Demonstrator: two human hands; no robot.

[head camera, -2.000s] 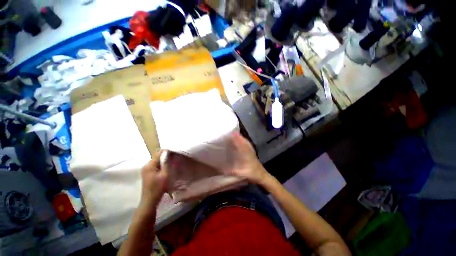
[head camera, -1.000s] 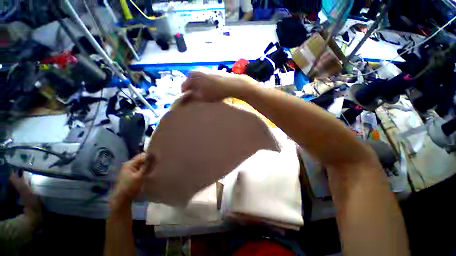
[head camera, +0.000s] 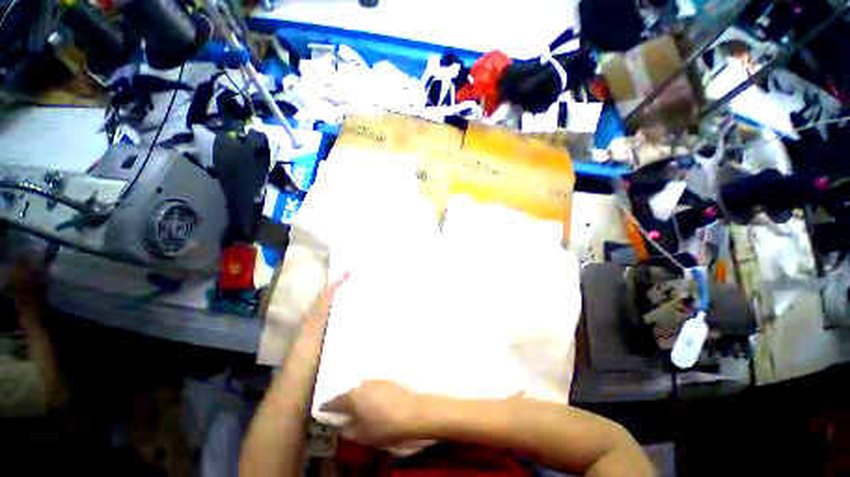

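A large white fabric panel [head camera: 447, 317] lies over the other pale panels [head camera: 291, 279] and cardboard sheets [head camera: 511, 168]. My left hand [head camera: 333, 291] is at the panel's left edge, partly hidden by the fabric; only a fingertip and part of the hand's edge show, so its grip is unclear. My right hand [head camera: 376, 412] is at the panel's lower left corner, nearest my body, with its curled fingers closed on the corner. My right forearm crosses the panel's near edge.
A grey sewing machine [head camera: 140, 210] and a red item [head camera: 237, 267] stand left. An overlock machine [head camera: 685, 303] with a white tag [head camera: 690, 341] is right. Behind are white scraps [head camera: 349, 88], a blue-edged table [head camera: 401, 58] and a carton [head camera: 652, 79]. Another person's arm [head camera: 35, 340] shows far left.
The brownish-looking panel held up between both hands is down, and a white panel now covers the stacks. My right hand has moved from the far side to the near left corner.
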